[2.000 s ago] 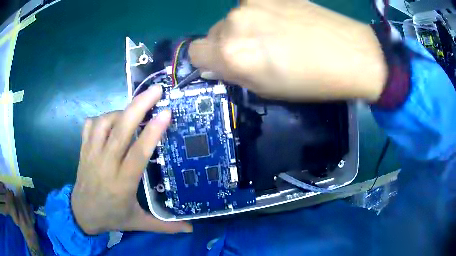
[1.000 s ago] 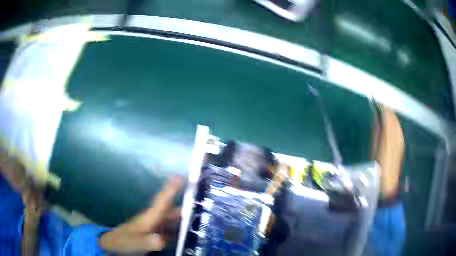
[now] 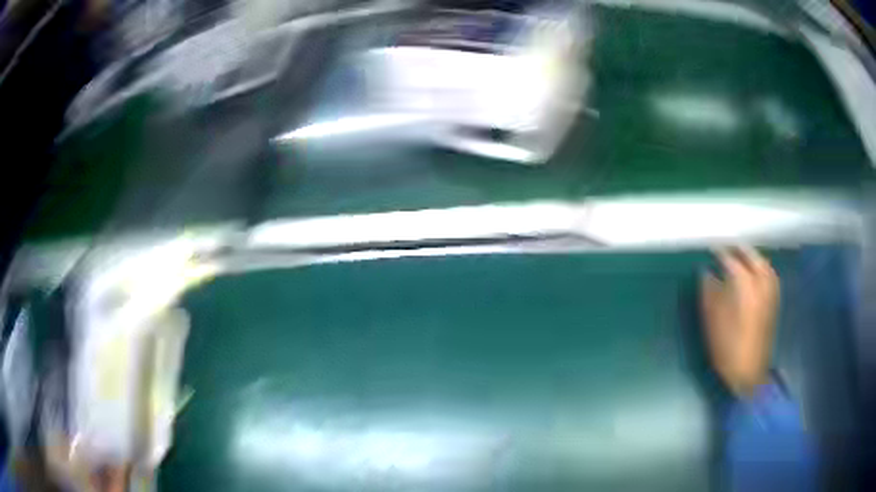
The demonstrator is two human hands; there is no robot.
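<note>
The picture is strongly blurred. My right hand point(image 3: 742, 322) reaches forward at the right, palm down over the dark green mat point(image 3: 442, 336), with its fingertips near the white edge strip. Its fingers are too blurred to show whether it holds anything. My left hand is not in view. The unit with the blue board is out of the picture. A white-housed unit point(image 3: 461, 86) lies on the green surface beyond the strip; its details are smeared.
A white edge strip point(image 3: 413, 229) runs across in front of me. White paper with yellow tape point(image 3: 110, 356) is at the left. Part of a hand point(image 3: 86, 471), seemingly another person's, is cut off at the bottom left. Blurred pale things point(image 3: 202, 72) are at the far left.
The view has swung up and forward. The unit with the blue board and my left hand have left the picture. The white-housed unit beyond the strip has come further into view.
</note>
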